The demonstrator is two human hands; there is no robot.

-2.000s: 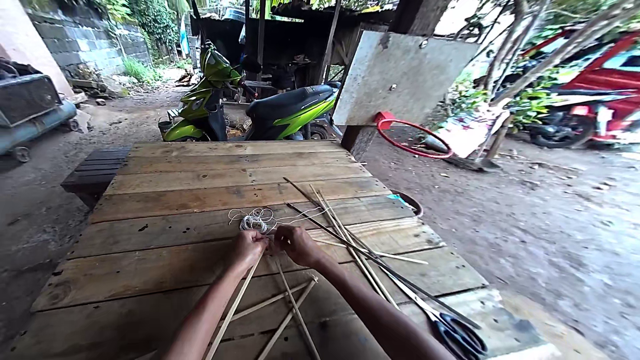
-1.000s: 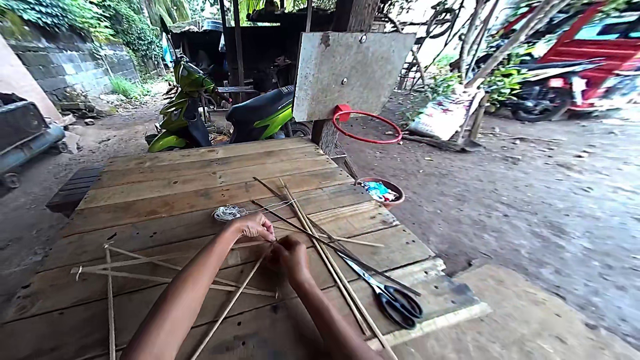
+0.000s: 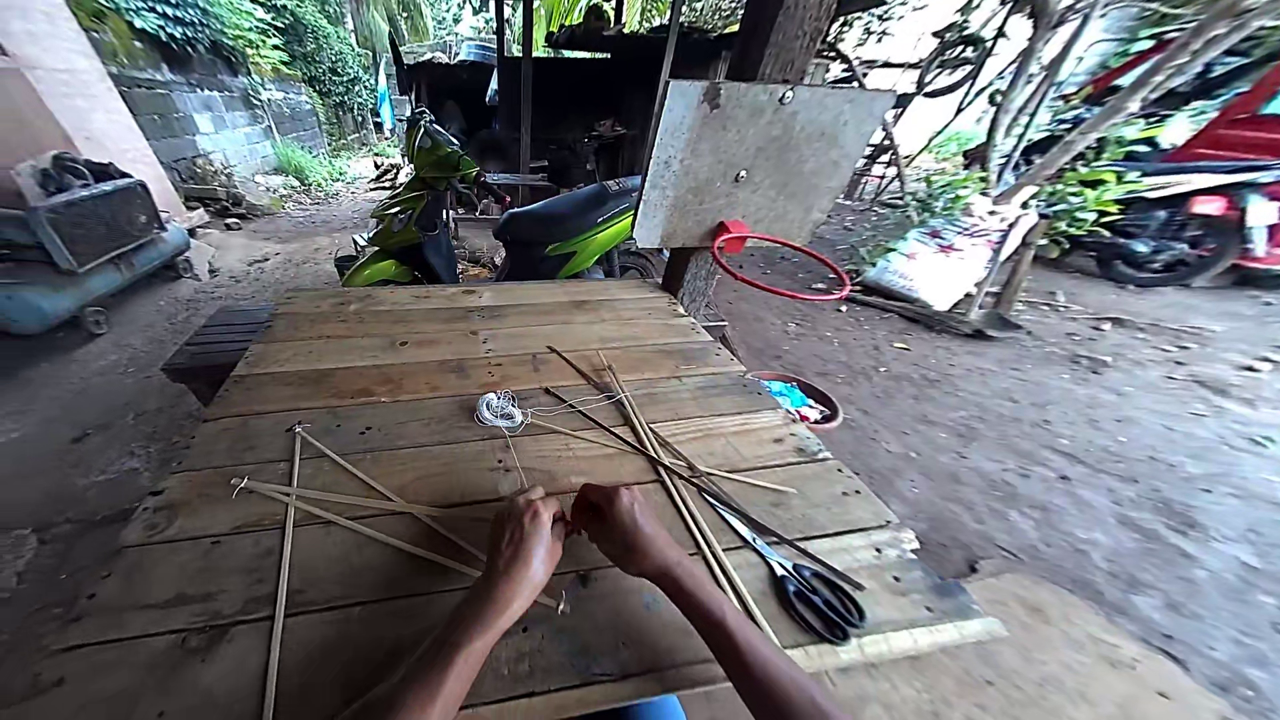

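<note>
My left hand (image 3: 530, 540) and my right hand (image 3: 622, 528) meet fingertip to fingertip above the middle of the table's near half. White string (image 3: 517, 460) runs from a tangled bundle of string (image 3: 500, 410) down to my left fingers, which are pinched on it. My right fingers are closed too, but what lies between them is too small to tell. Left of my hands lie thin bamboo strips (image 3: 350, 500) joined at their ends with string. On the right, light bamboo strips (image 3: 690, 510) and dark strips (image 3: 640, 430) cross. Black-handled scissors (image 3: 820, 600) rest beside them.
The wooden plank table (image 3: 480, 350) fills the view's middle. Beyond it stand a green motor scooter (image 3: 560, 225) and a board (image 3: 760, 160) with a red hoop (image 3: 780, 268). A basin (image 3: 815, 400) with cloth-like items sits right of the table; a dark bench (image 3: 220, 335) stands left.
Two seconds ago the joined strips reached down from my hands; now they lie apart, to the left on the table. My hands stay close together. The view has shifted somewhat.
</note>
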